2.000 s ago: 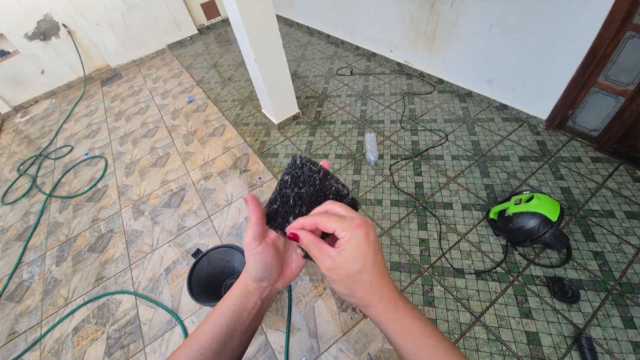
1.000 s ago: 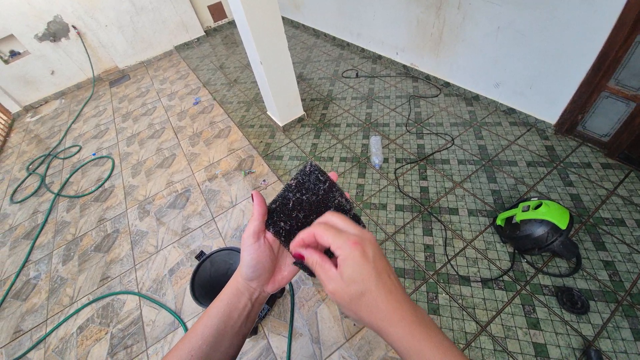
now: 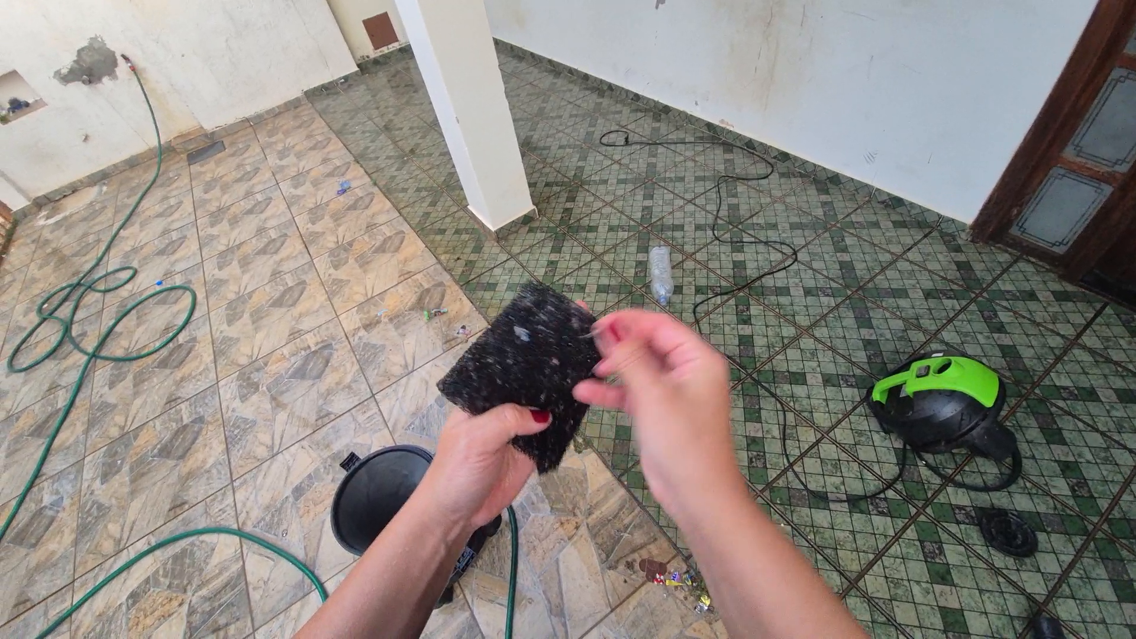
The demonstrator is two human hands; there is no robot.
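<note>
My left hand [image 3: 493,453] holds a black fibrous pad, perhaps a vacuum filter [image 3: 528,368], from below, with its thumb on the near edge. Pale fluff and bits of debris cling to the pad's face. At the pad's right edge is my right hand [image 3: 657,382], slightly blurred, its thumb and forefinger pinched together on what looks like a thin thread or hair. Under my left forearm, a round black container [image 3: 377,497] stands on the beige tiles, partly hidden by the arm.
A green and black vacuum cleaner head [image 3: 945,399] lies at right, with a black cord [image 3: 723,213] and a round black part [image 3: 1008,532] nearby. A plastic bottle [image 3: 661,275] lies beyond the pad. Green hose [image 3: 142,355] loops across the left floor. A white pillar [image 3: 470,115] stands behind; small litter [image 3: 679,579] lies below.
The left thumb now presses on the pad's near edge, and the pad has turned in the hand. My right hand has moved from the pad's lower part to its right edge.
</note>
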